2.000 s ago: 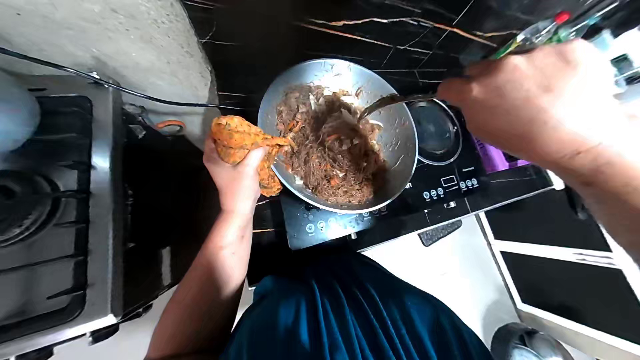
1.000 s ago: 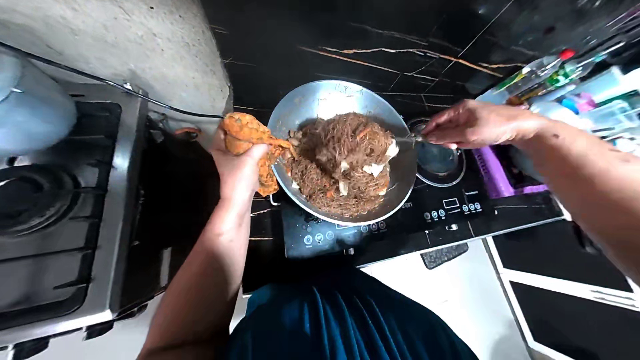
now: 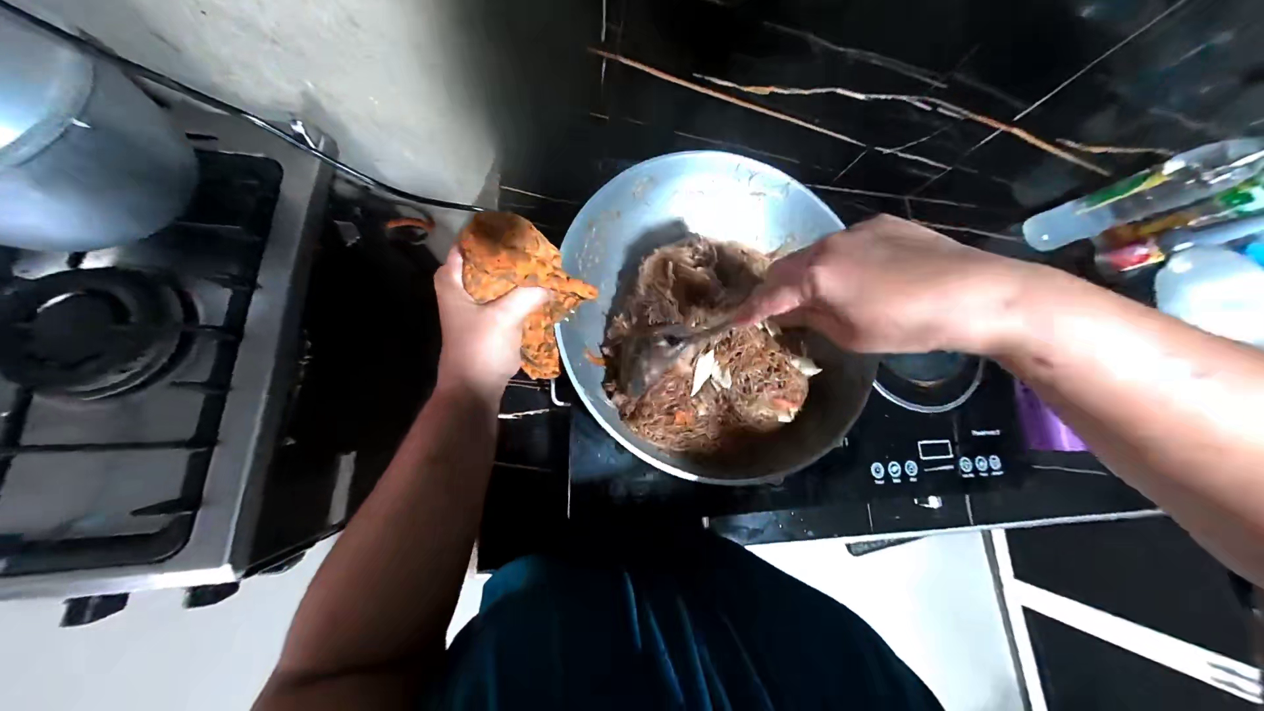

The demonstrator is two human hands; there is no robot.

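Observation:
A large metal wok (image 3: 592, 247) stands on a black glass cooktop (image 3: 642, 484), filled with brown thin noodles (image 3: 691, 415) mixed with pale and orange pieces. My left hand (image 3: 484, 331) grips an orange patterned cloth (image 3: 513, 259) at the wok's left rim; what part of the rim lies under the cloth is hidden. My right hand (image 3: 859, 286) reaches over the right side of the wok, closed around the handle of a metal spatula or ladle (image 3: 662, 355). Its head lies in the noodles left of the middle, and its grip is hidden by the hand.
At the left is a gas stove (image 3: 237, 444) with a big metal pot (image 3: 89, 148). A black cable (image 3: 375, 185) runs along the wall to the cloth. Right of the wok are a second cooking zone (image 3: 928, 380), a purple object (image 3: 1047, 420) and several bottles (image 3: 1116, 202).
Since one second ago, my right hand has moved left over the wok, and the utensil's head now lies in the left part of the noodles. My left hand keeps the cloth at the rim.

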